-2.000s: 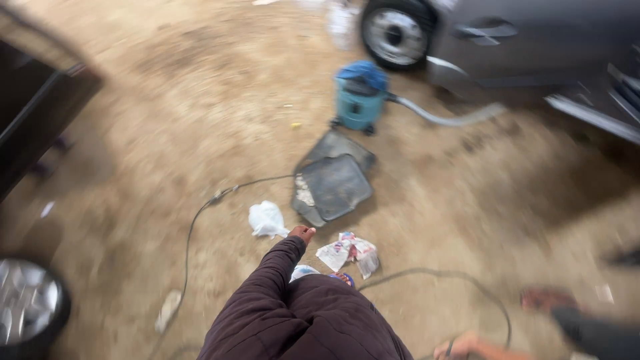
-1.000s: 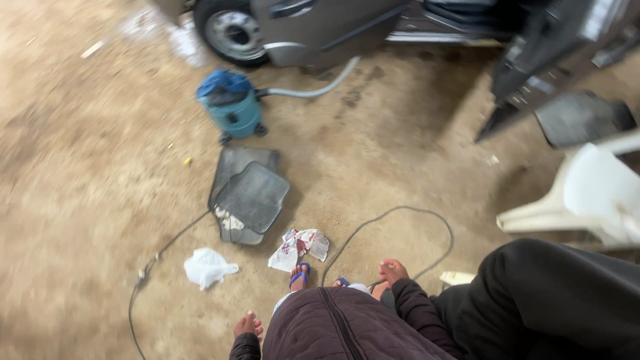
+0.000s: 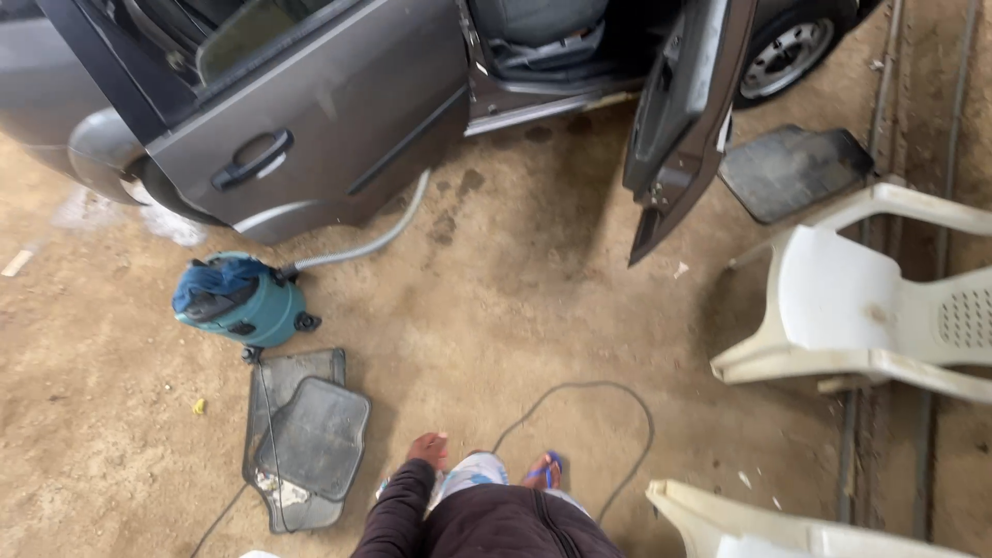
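My left hand (image 3: pixel 428 451) hangs low at the bottom centre, beside my leg; nothing shows in it, though its fingers are too blurred to read. My right hand is out of the frame. Left of my left hand, stacked black rubber car mats (image 3: pixel 318 434) lie on the dirt. Behind them stands a teal canister vacuum cleaner (image 3: pixel 267 314) with a blue cloth over its top. Its grey hose (image 3: pixel 372 249) runs under the car's open door (image 3: pixel 333 108).
White plastic chairs (image 3: pixel 837 302) stand at the right and lower right. Another car mat (image 3: pixel 794 170) lies near the rear wheel (image 3: pixel 787 60). A cable (image 3: pixel 647 418) loops over the ground ahead of my feet. A second open car door (image 3: pixel 690 116) juts out toward me.
The view has swung right, bringing more of the car and the chairs in. My right hand, seen one second ago, is no longer in view. The dark-trousered leg beside me is gone from the frame.
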